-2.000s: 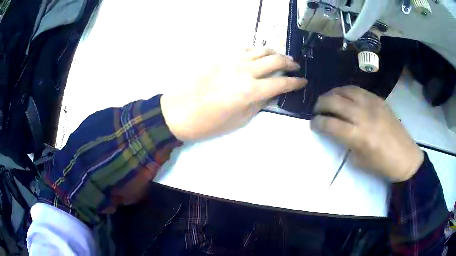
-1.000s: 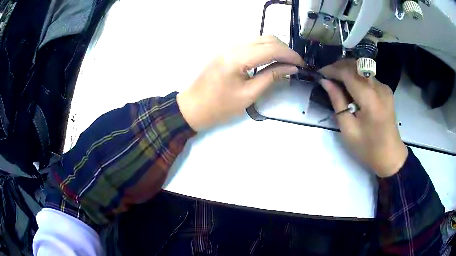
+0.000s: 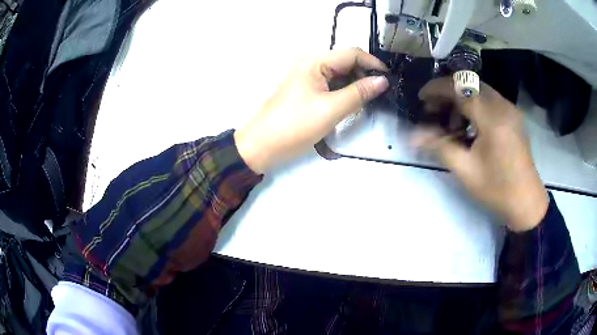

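Note:
Black cloth (image 3: 411,88) lies under the machine head, around the needle area. My left hand (image 3: 307,101) pinches a dark edge of the cloth between thumb and forefinger, just left of the presser foot. My right hand (image 3: 488,147) is blurred, to the right of the cloth and below the tension dial (image 3: 467,82). The pale rounded end of the awl (image 3: 470,131) shows among its fingers; its spike cannot be made out. Whether the right fingers also touch the cloth is unclear.
The white machine head (image 3: 524,33) hangs over the upper right. The white table (image 3: 327,216) ends at a brown front edge over the lap. A black-grey cloth heap (image 3: 39,118) lies at the left. More black cloth (image 3: 556,91) lies behind the dial.
The cloth was flat under both hands, then its edge was raised and pinched. My right hand has since moved slightly right and down from the pinched edge; my left hand still pinches it.

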